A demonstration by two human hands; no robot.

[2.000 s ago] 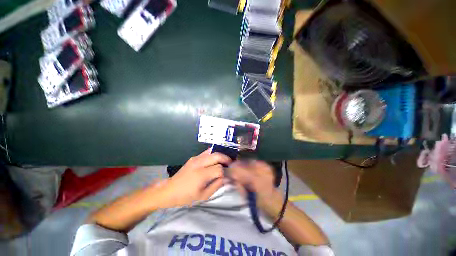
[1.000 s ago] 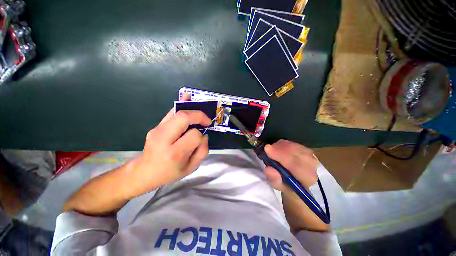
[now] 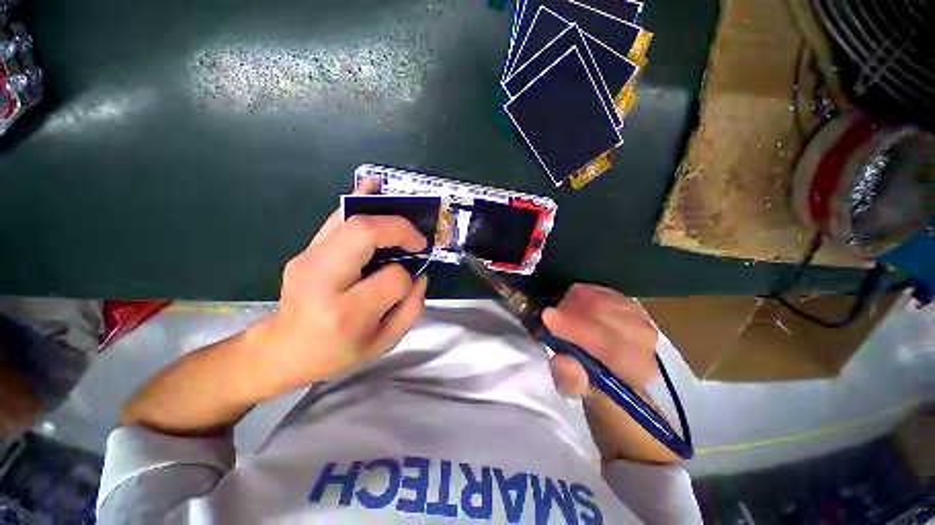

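Note:
The phone half-assembly, white-edged with red patches at its right end, lies near the bench's front edge. My left hand holds a black LCD module over its left part, with a very thin line at the fingertips. The orange flex cable lies at the middle of the phone, beside a pale patch. My right hand grips the blue soldering iron. Its metal tip points at the phone's lower middle edge, just below the flex; whether it touches is unclear.
Fanned LCD modules lie beyond the phone. To the right are a cardboard mat, the tip cleaner, part of a black fan and dark cords. A phone pile is cut off at the left edge.
Since two seconds ago, my hands have come up over the phone with the LCD module and iron. In the last second, the iron tip has moved from the flex area down toward the phone's near edge.

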